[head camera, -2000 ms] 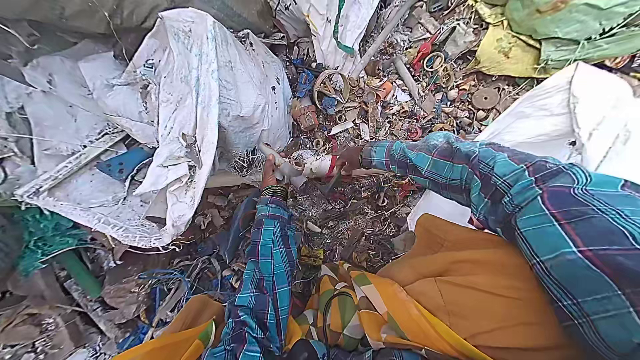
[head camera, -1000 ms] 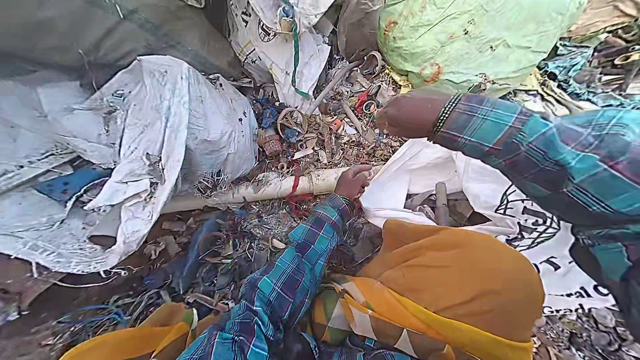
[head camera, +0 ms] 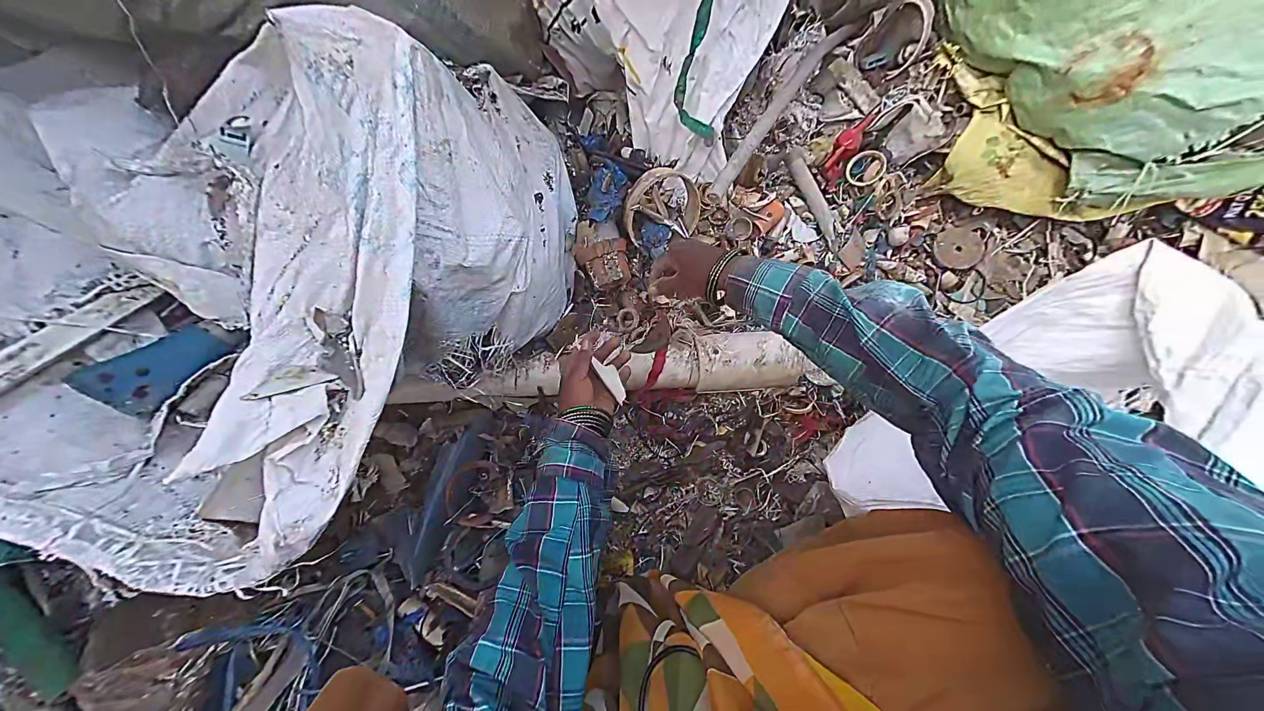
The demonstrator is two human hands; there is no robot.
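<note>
My left hand (head camera: 591, 373) is shut on a small flat white piece (head camera: 607, 379), just in front of a pale pole (head camera: 731, 362) wrapped with a red strip (head camera: 658, 366). Beyond the pole, my right hand (head camera: 686, 270) reaches down over the scrap heap with its fingers bent; whether it grips anything is hidden. Close to its fingertips are a brown block-like piece (head camera: 604, 263) and a tan ring (head camera: 662, 200). Small mixed scraps (head camera: 790, 222) lie around it.
A bulky white woven sack (head camera: 484, 207) fills the left. A green sack (head camera: 1106, 89) lies at the back right, over yellow sheeting (head camera: 1002, 163). White sacking (head camera: 1096, 316) lies by my right arm. A blue piece (head camera: 148, 370) rests on the left sack.
One second ago my right hand was farther right, above the white sack's opening; now it is over the scrap heap. My left hand has moved left along the pole. The view has shifted.
</note>
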